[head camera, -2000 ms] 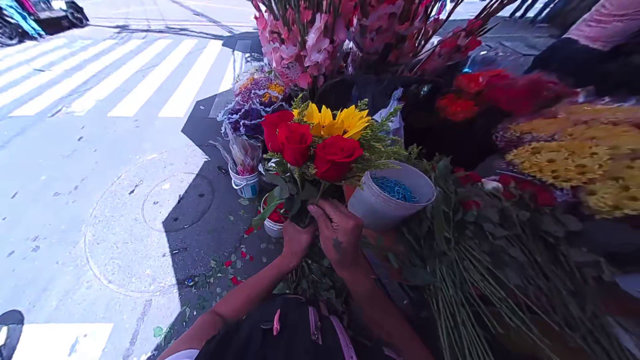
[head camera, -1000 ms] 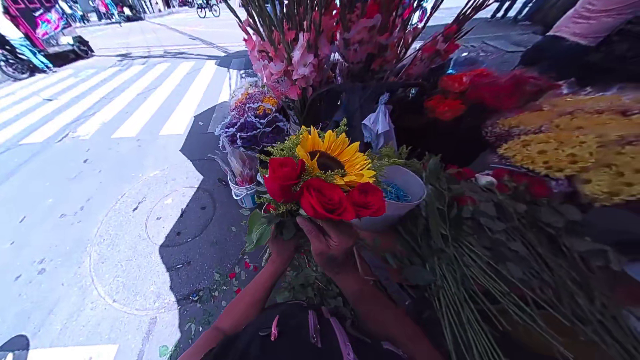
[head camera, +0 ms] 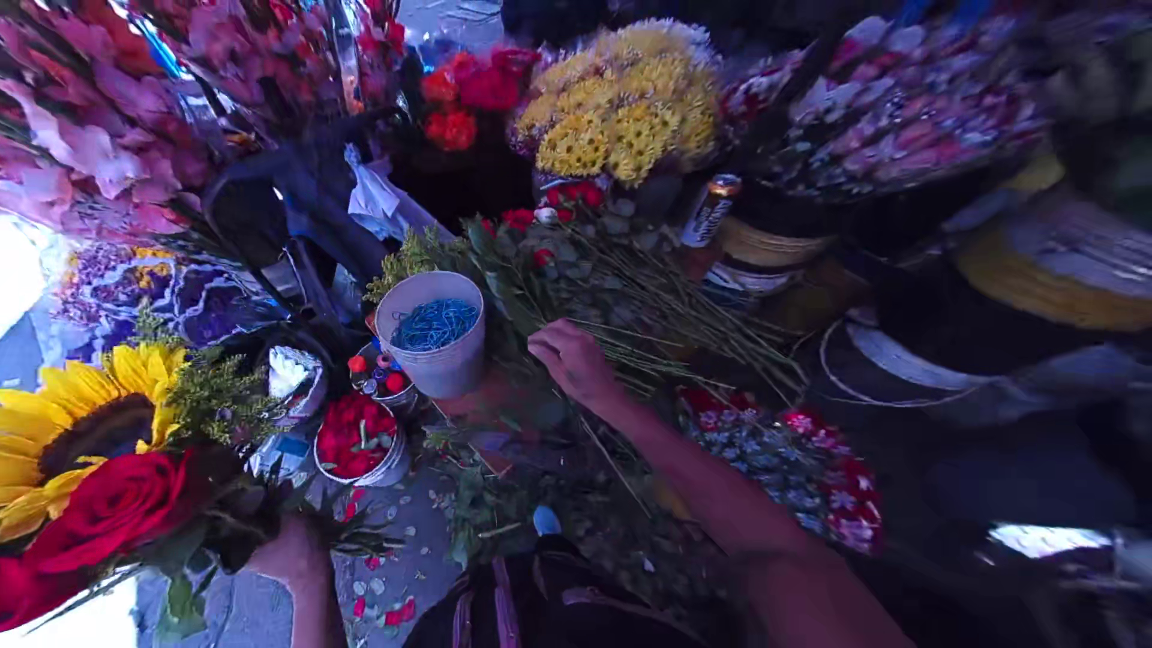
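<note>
My left hand, at the lower left, is closed around the stems of a bouquet with a sunflower, red roses and green filler foliage. My right hand reaches over a pile of long-stemmed greenery, its fingers bent at the stems; whether it grips one cannot be told. Left of this hand stands a pale plastic bucket holding a tangle of blue rubber bands. Several red flower heads lie at the far end of the stems.
Below the bucket is a small pail of red petals. Pink gladioli rise at upper left. Yellow chrysanthemums, a drink can and a wrapped bucket stand behind. Red and white small flowers lie right of my forearm.
The view has swung right. My right hand has left the bouquet and moved right to the greenery pile, while my left hand holds the bouquet out to the left.
</note>
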